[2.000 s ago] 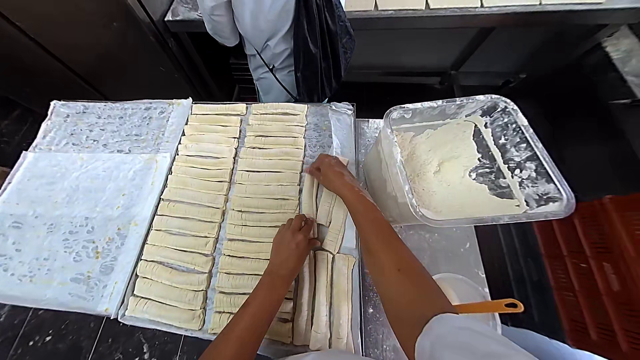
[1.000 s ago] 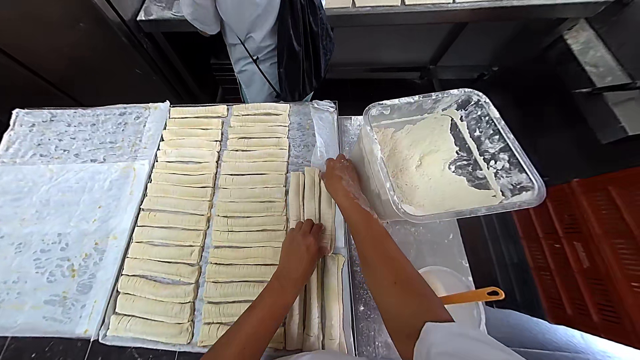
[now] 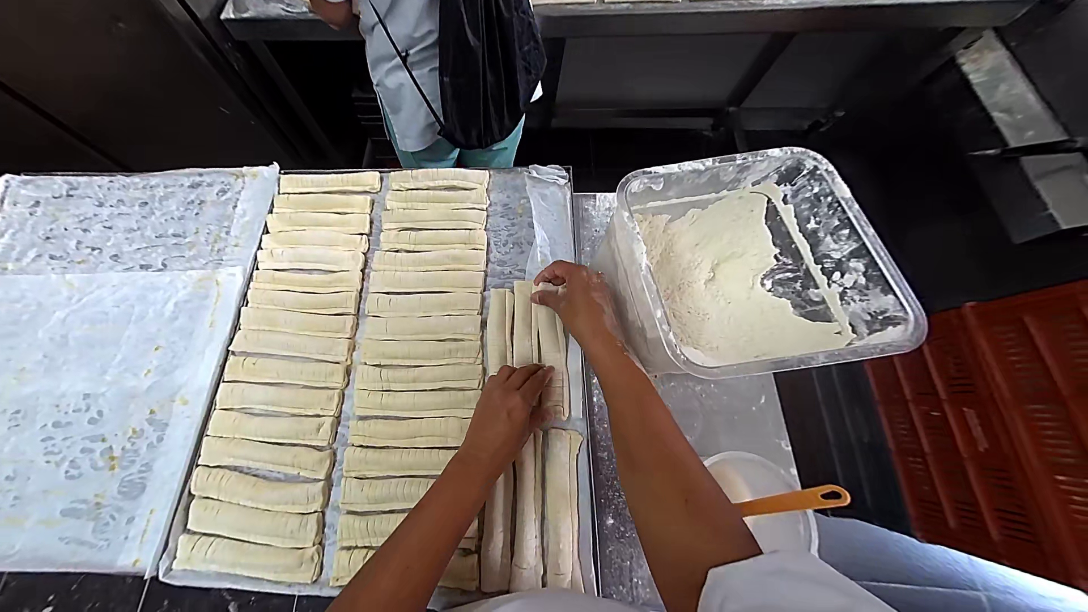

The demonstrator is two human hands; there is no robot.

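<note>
Rows of scored dough strips [image 3: 293,323] lie crosswise in two columns on a paper-lined tray [image 3: 508,223]. Along the tray's right side, several strips stand lengthwise, side by side. My right hand [image 3: 578,297] pinches the far end of the rightmost upper dough strip [image 3: 554,344]. My left hand [image 3: 512,404] has its fingertips on the near part of that same strip, above the lower lengthwise strips [image 3: 527,510]. The left palm hides parts of the neighbouring strips.
A clear plastic bin of flour [image 3: 722,272] stands right of the tray. A white tub [image 3: 786,531] with an orange-handled utensil [image 3: 795,500] is nearer. Paper sheets [image 3: 110,408] lie left, red crates [image 3: 994,433] right. A person [image 3: 416,76] stands beyond, by a metal counter [image 3: 782,15].
The upper lengthwise strips, slanted and apart two seconds ago, now lie closer to parallel. My left hand has moved from the strips' left side onto the rightmost one.
</note>
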